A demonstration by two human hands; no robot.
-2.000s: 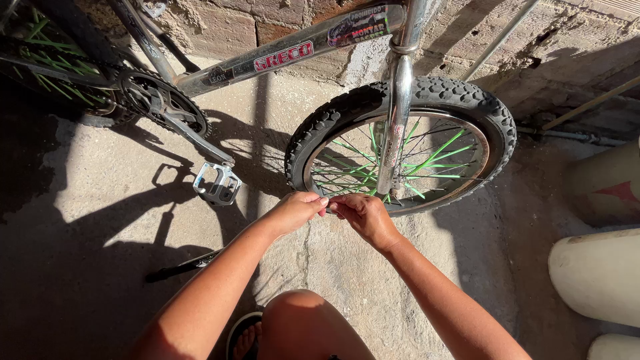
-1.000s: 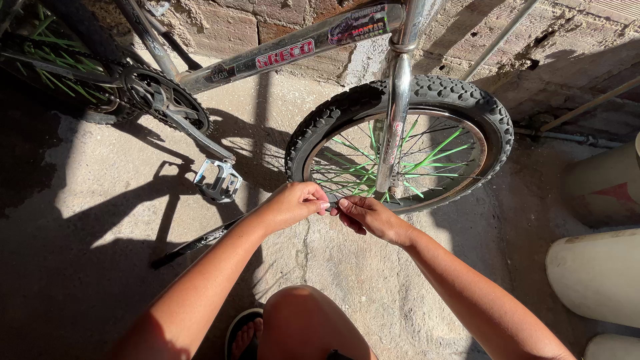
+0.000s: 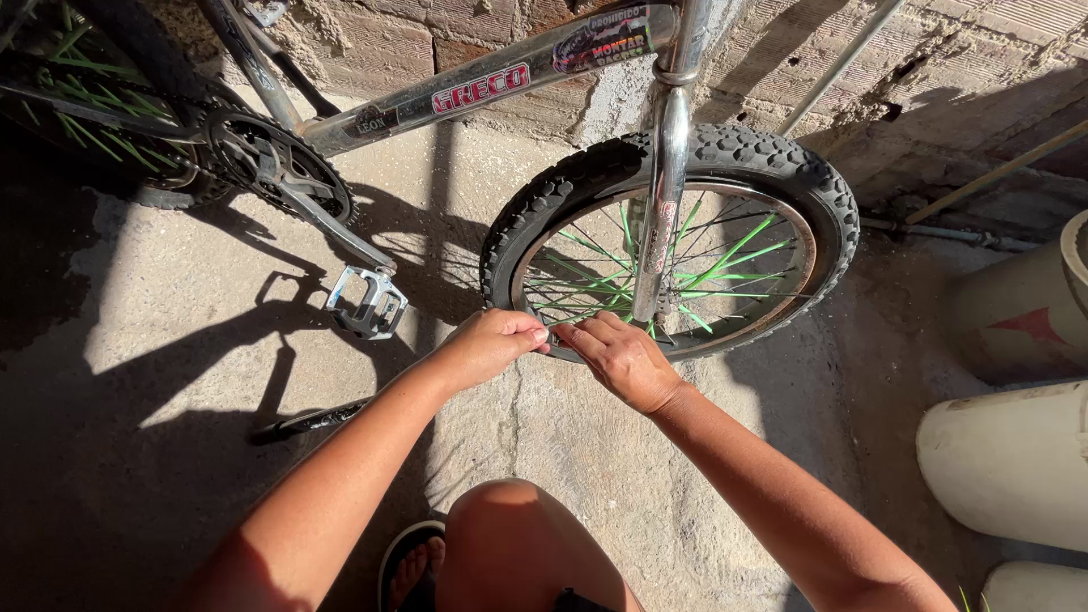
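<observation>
A bicycle's front wheel with a knobby black tire [image 3: 769, 153], a rusty rim and green-covered spokes [image 3: 731, 263] lies ahead of me under the chrome fork [image 3: 667, 187]. At the wheel's lower left edge, my left hand [image 3: 501, 344] pinches thumb against forefinger. Close to its right, my right hand [image 3: 620, 353] has bent fingers at the same part of the rim. A small dark piece shows between the fingertips; what it is I cannot tell, though it sits where a tire valve could be. The fingers hide part of the lower tire.
Left of the wheel are a metal pedal [image 3: 370, 302], the crank and chainring [image 3: 280, 170], and a black kickstand [image 3: 310, 422]. A brick wall [image 3: 527, 42] runs behind the bicycle. Pale cylindrical containers [image 3: 1011, 459] stand at the right. My knee is below my hands.
My right hand's fingers have shifted and now reach more over the rim, with its back turned up. Both hands stay close together at the lower left of the wheel.
</observation>
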